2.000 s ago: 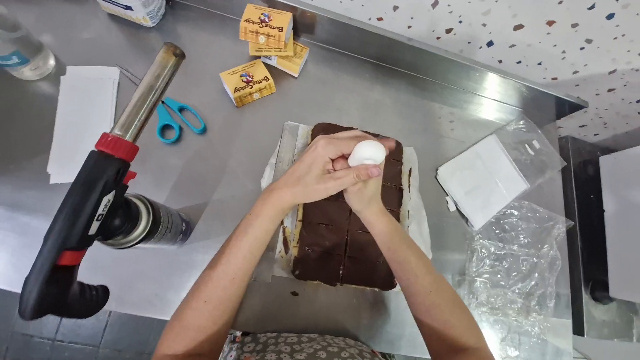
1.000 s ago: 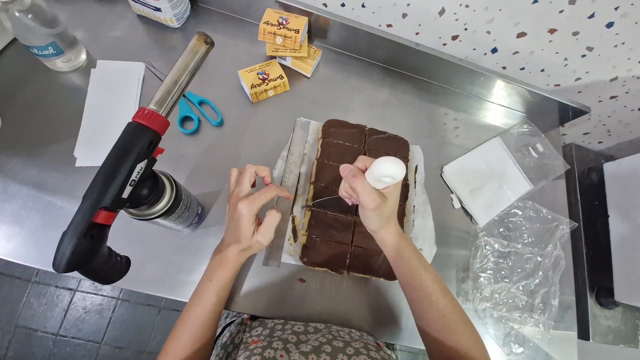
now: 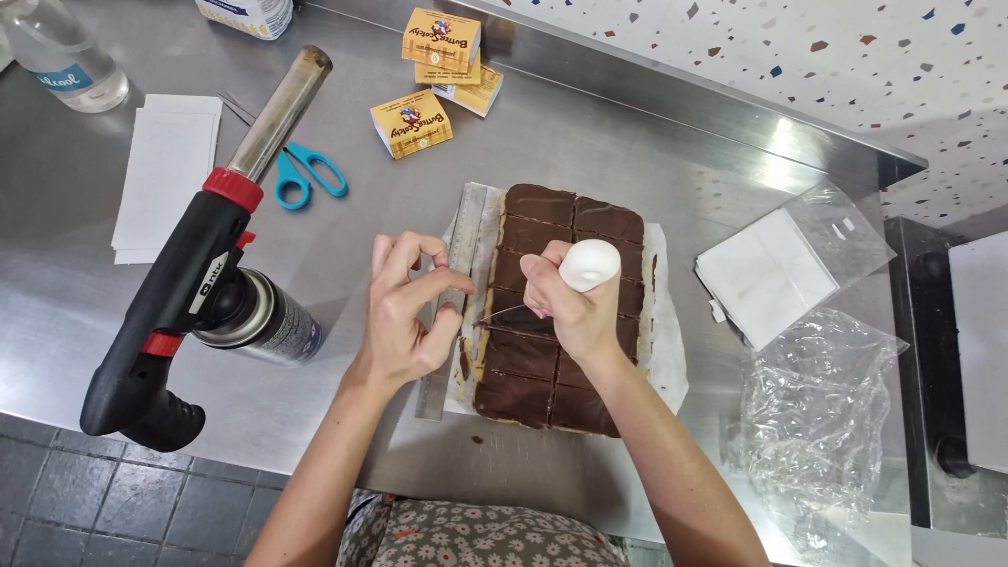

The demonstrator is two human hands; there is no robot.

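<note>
A chocolate-topped slab [image 3: 516,354], scored into rectangular pieces, lies on white baking paper [image 3: 668,331]. My right hand [image 3: 575,295] grips a knife by its white handle [image 3: 591,264] above the slab; a thin stretch of blade shows to the left of the fist, along a cut line. To the left of the slab is my left hand [image 3: 413,307], with fingers curled apart and nothing in it, over a metal ruler [image 3: 466,236] that lies along the paper's left edge.
A blowtorch [image 3: 189,268] on its gas canister, blue-handled scissors [image 3: 293,183], white paper strips [image 3: 167,177] and a bottle [image 3: 75,67] are at the left. Small yellow boxes [image 3: 413,124] lie behind. At the right are white sheets [image 3: 768,276] and crumpled clear plastic [image 3: 823,409].
Two seconds ago both hands were together at the white handle over the slab. My left hand has since let go and moved left, while my right hand keeps the knife.
</note>
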